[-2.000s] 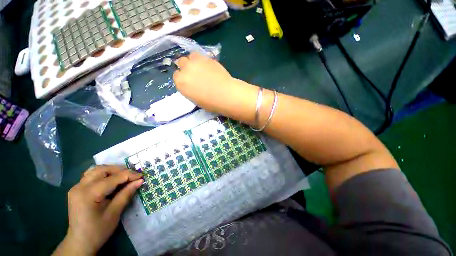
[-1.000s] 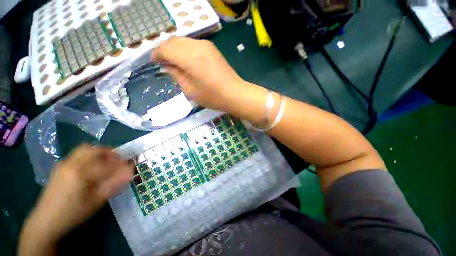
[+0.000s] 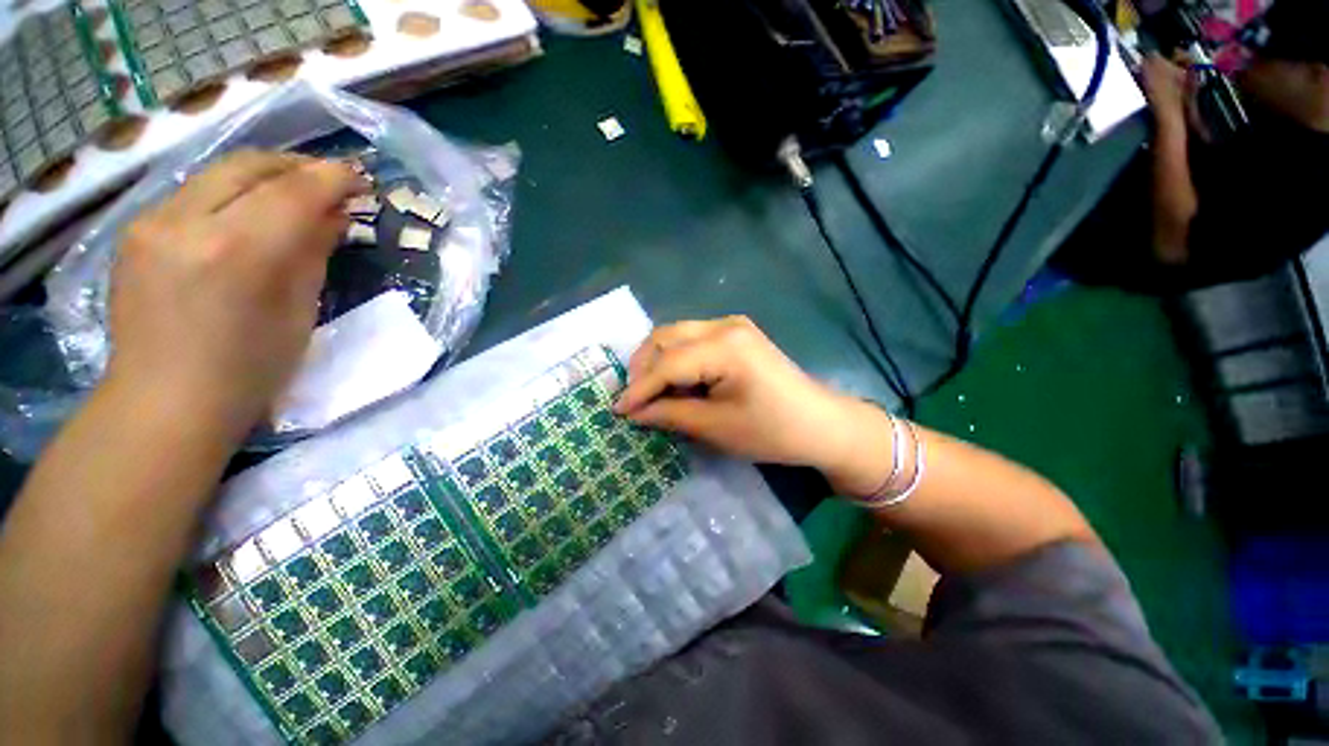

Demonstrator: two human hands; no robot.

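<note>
The green PCB panel (image 3: 481, 539), in two joined halves, lies tilted on whitish bubble wrap (image 3: 656, 539). Bright silver shield covers sit along its upper row. My right hand (image 3: 714, 391) is at the panel's upper right corner, fingertips pinched together; whether a shield is between them is hidden. My left hand (image 3: 233, 270), blurred, is over the clear plastic bag (image 3: 474, 219) with its rolled rim. Its fingertips are near loose silver shields (image 3: 416, 238) inside; I cannot tell if they hold one. A white paper (image 3: 365, 357) lies in the bag.
Silver-covered panels (image 3: 219, 37) rest on a white foam tray (image 3: 423, 56) at upper left. A yellow stick (image 3: 671, 73), black box (image 3: 816, 66) and cables stand behind. Loose shields (image 3: 611, 128) lie on the mat. Another person (image 3: 1239, 161) is at upper right.
My right hand has left the bag and come to the panel's upper right corner. My left hand has moved from the panel's left side to the bag. The view has shifted right.
</note>
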